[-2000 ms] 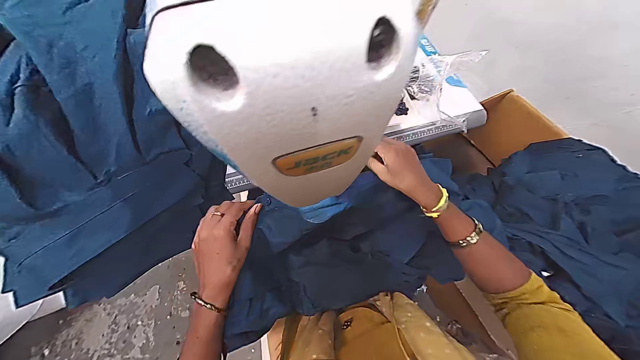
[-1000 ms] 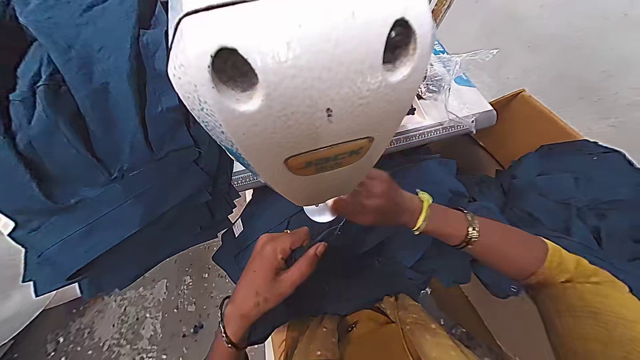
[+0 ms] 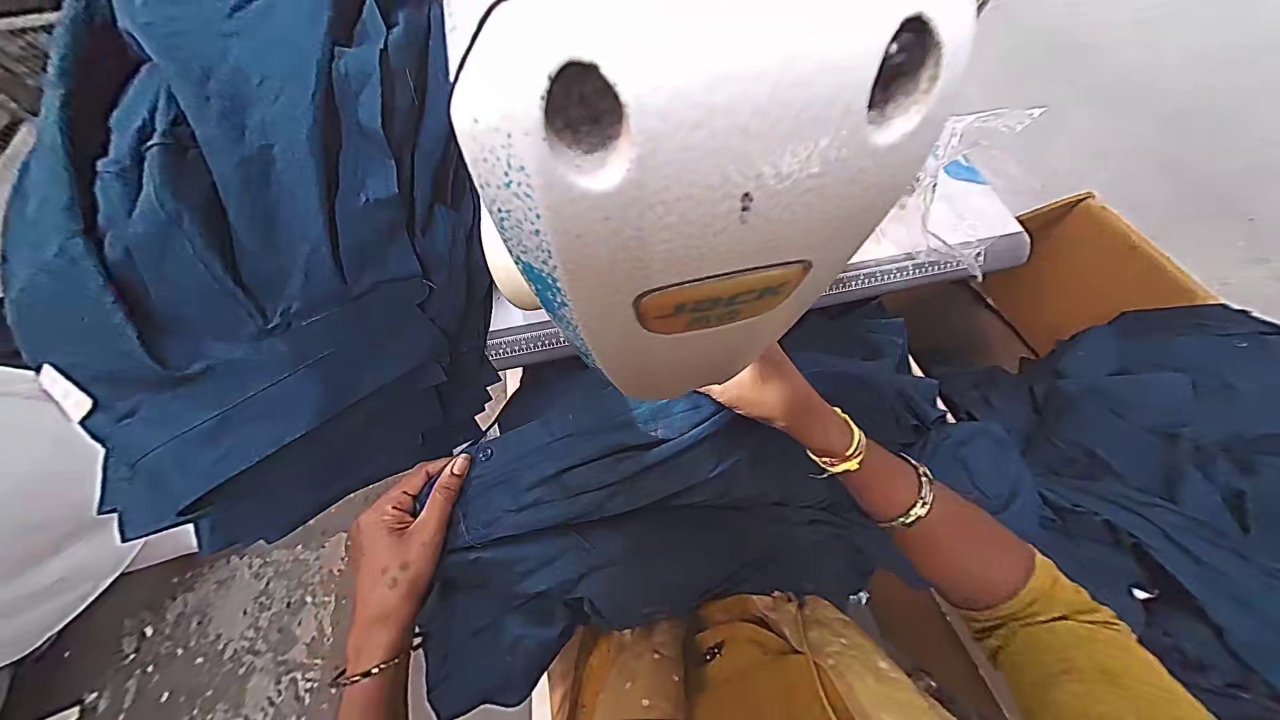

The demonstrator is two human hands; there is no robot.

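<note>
A white Jack sewing machine head [image 3: 700,200] fills the upper middle and hides what lies beneath it. Under and in front of it spreads a dark blue cloth garment piece [image 3: 640,540]. My left hand [image 3: 405,535] pinches the garment's left edge between thumb and fingers, beside a small dark button [image 3: 486,454]. My right hand [image 3: 765,390] rests at the cloth just right of the machine head's lower tip; its fingertips are hidden behind the head, so its grip is not visible.
A stack of blue cloth pieces [image 3: 270,380] hangs at the left. A grey machine edge with a ruler scale [image 3: 900,275] runs behind the head, with clear plastic wrap [image 3: 960,190] on top. At the right, more blue cloth [image 3: 1160,430] lies over a cardboard box [image 3: 1100,260].
My left hand has moved left, away from my right hand, and the cloth between them is spread out wider. A button shows beside my left fingertips.
</note>
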